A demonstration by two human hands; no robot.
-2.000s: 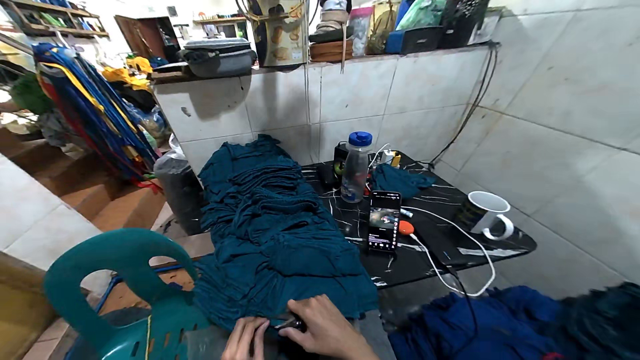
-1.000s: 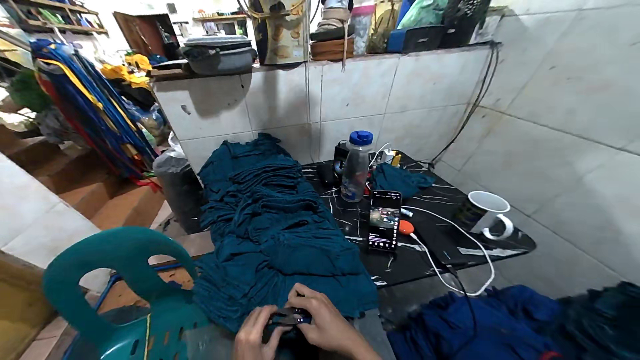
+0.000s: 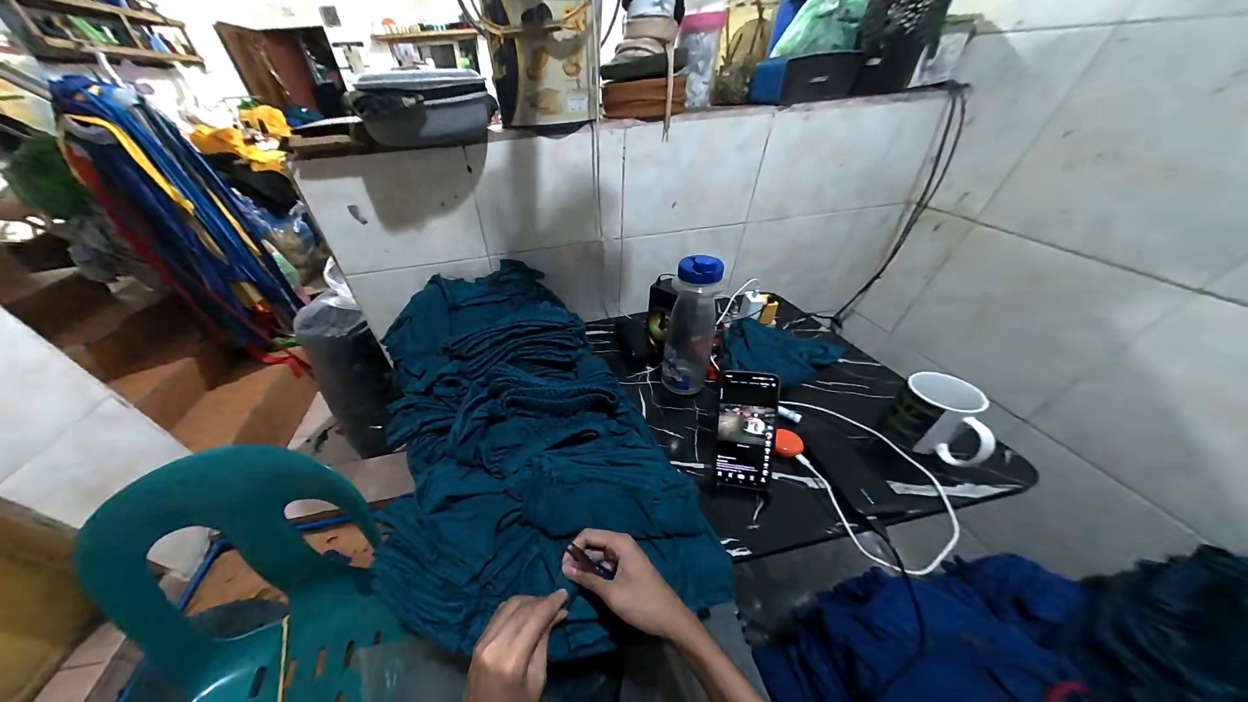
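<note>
A long pile of gathered teal fabric (image 3: 546, 429) runs from the tiled wall toward me. At its near end, my right hand (image 3: 624, 583) grips a small dark tool (image 3: 591, 562), perhaps thread snips; its exact kind is unclear. Just left of it, my left hand (image 3: 517, 643) pinches the edge of the teal fabric between thumb and fingers. Right of the pile, a lit smartphone (image 3: 747, 429) stands upright on a black marble-patterned tabletop (image 3: 682, 419).
A clear bottle with a blue lid (image 3: 690, 331), a mug (image 3: 936, 414), an orange object (image 3: 789, 444) and white cable share the tabletop. A green plastic chair (image 3: 234, 487) stands left. Blue fabric (image 3: 877, 624) lies at lower right; a grey bag (image 3: 343, 370) is beside the pile.
My hands were close together around the dark tool one second ago. Now they are apart, the tool in my right hand and my left hand lower at the fabric's edge.
</note>
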